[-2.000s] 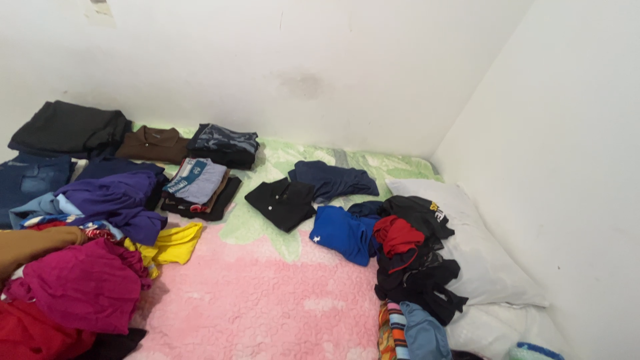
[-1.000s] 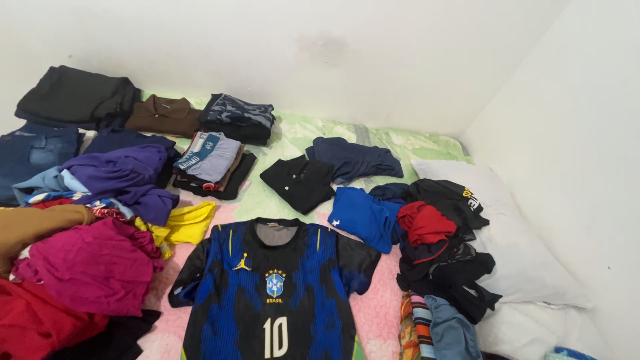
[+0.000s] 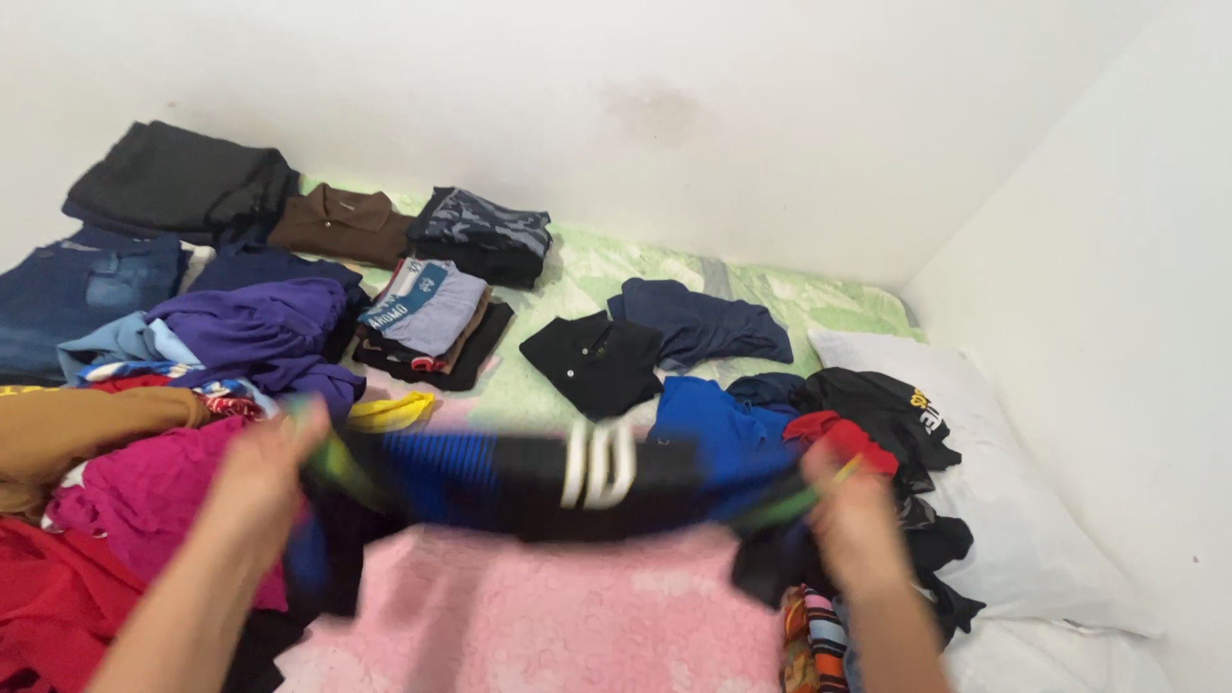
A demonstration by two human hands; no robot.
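A black and blue sports jersey (image 3: 597,481) with a white number hangs stretched and blurred above the pink part of the bedspread (image 3: 539,597). My left hand (image 3: 279,462) grips its left end, in front of a magenta garment (image 3: 154,481). At its right end my right hand (image 3: 852,500) holds it, near a red cloth (image 3: 847,443) and a blue folded shirt (image 3: 712,414). Beyond the jersey lie a folded black polo shirt (image 3: 597,366) and a navy garment (image 3: 707,322). The fingertips of both hands are blurred.
Folded clothes stand along the wall: dark trousers (image 3: 183,183), a brown polo shirt (image 3: 342,226), camouflage cloth (image 3: 481,226) and a small stack (image 3: 433,318). Jeans (image 3: 91,289) and a loose purple garment (image 3: 260,327) lie left. Black clothes (image 3: 876,414) rest against a white pillow (image 3: 1020,500) at right.
The jersey lay spread face up on the bed one second ago; now it is lifted and bunched lengthwise between my hands. Both hands have come into view and taken hold of it.
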